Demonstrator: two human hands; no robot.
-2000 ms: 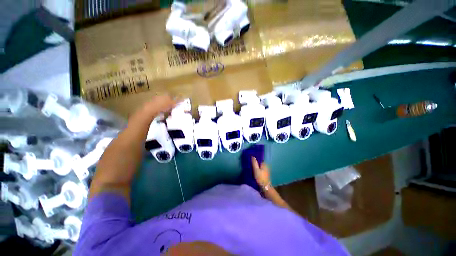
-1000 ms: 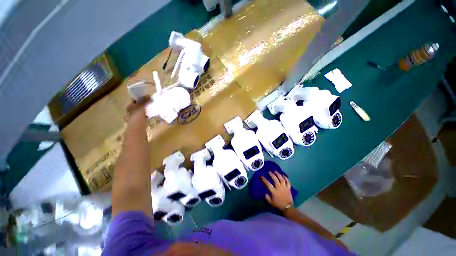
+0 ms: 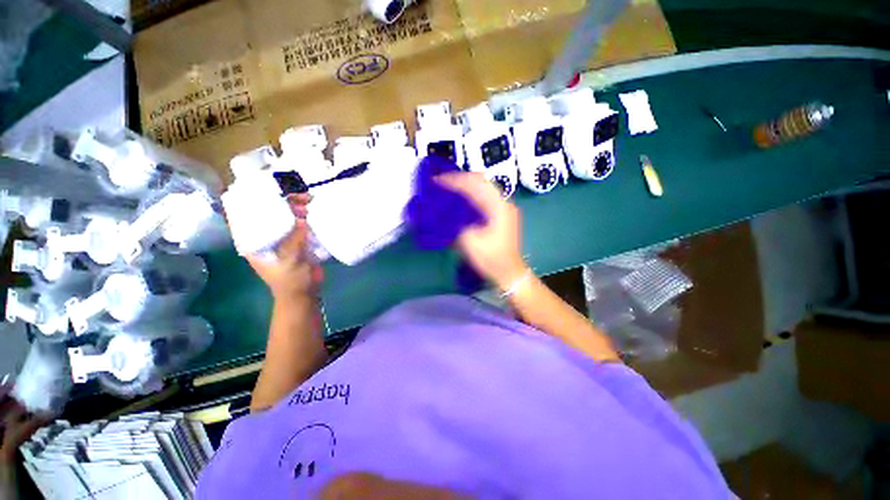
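Note:
A white security camera (image 3: 363, 217) lies sideways in front of me, with a dark cable across it. My left hand (image 3: 288, 256) grips its left end. My right hand (image 3: 491, 234) holds a crumpled dark purple cloth (image 3: 437, 207) against the camera's right end and covers that end. Behind it, several white dome cameras (image 3: 543, 146) stand in a row along the green bench, black windows facing me. The held camera hides part of the row's left half. Another white camera (image 3: 256, 210) is just left of my left hand.
Hazy wrapped cameras (image 3: 122, 293) are grouped at the left. A printed cardboard sheet (image 3: 293, 73) lies along the back, with part of a camera (image 3: 388, 9) at the top edge. A yellowish tool (image 3: 651, 176), white paper (image 3: 638, 112) and an orange-brown bottle (image 3: 792, 125) lie right. An open carton (image 3: 722, 293) is below.
My left hand has come back from the cardboard to the front of the row with a camera. My right hand has lifted the cloth from the bench and moved it left onto that camera.

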